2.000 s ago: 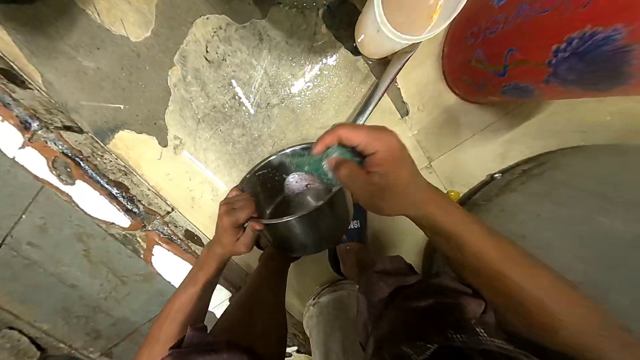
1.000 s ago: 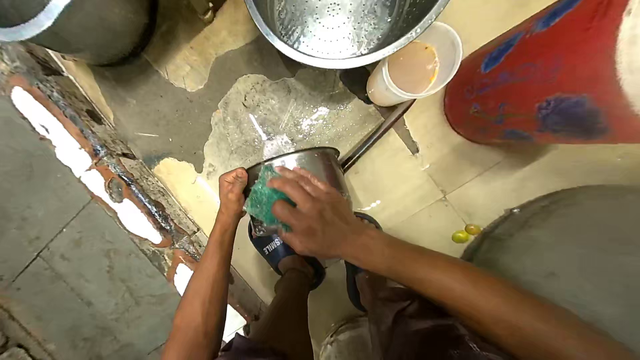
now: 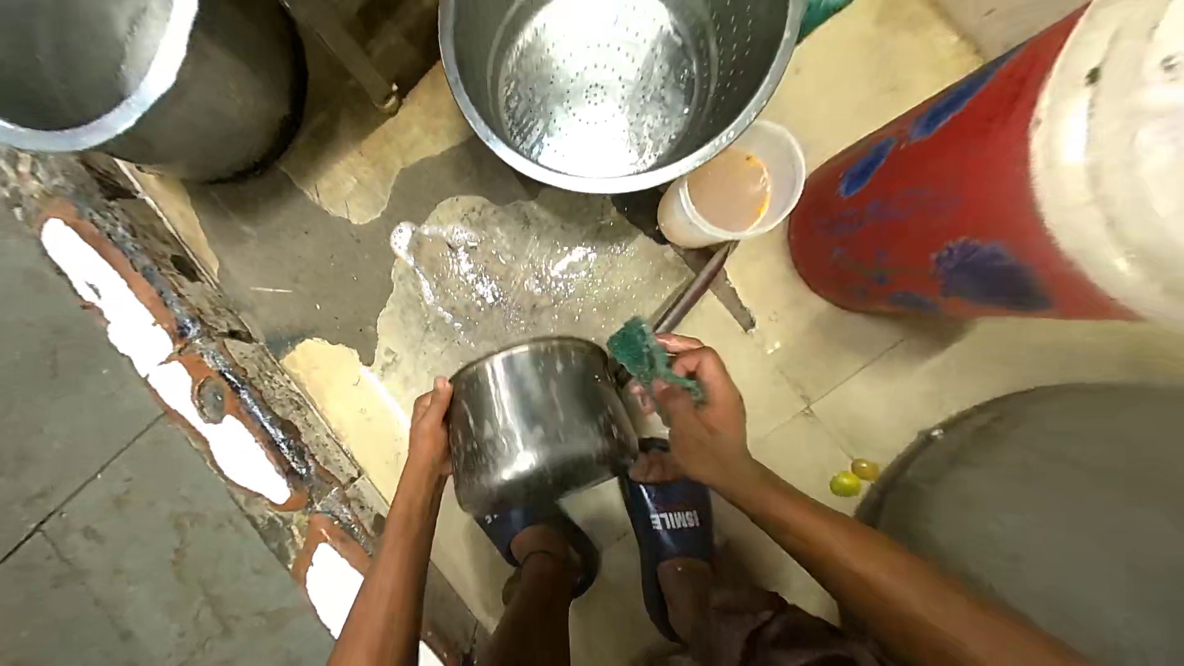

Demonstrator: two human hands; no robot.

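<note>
A steel cooking pot (image 3: 541,421) is held tilted above my feet, its rim away from me and its outer wall and part of its base showing. My left hand (image 3: 431,430) grips it at its left side, the fingers partly hidden behind the wall. My right hand (image 3: 698,402) holds a green scouring pad (image 3: 647,359) between thumb and fingers, just right of the pot's rim. The pot's handle (image 3: 692,291) seems to stretch up and right behind the pad. Soapy water (image 3: 462,268) lies on the floor beyond the pot.
A large perforated steel colander (image 3: 601,180) stands ahead, beside a white plastic tub (image 3: 680,217) of cloudy liquid. At right are a red drum (image 3: 888,222), a big round grey surface (image 3: 1045,518) and small yellow-green fruits (image 3: 845,483). A large metal pot (image 3: 217,102) stands upper left, near a broken ledge (image 3: 240,398).
The pad has moved off the pot's outer wall to its right side, in my right hand. The pot has turned from its upright, open-side view two seconds ago. The view has shifted.
</note>
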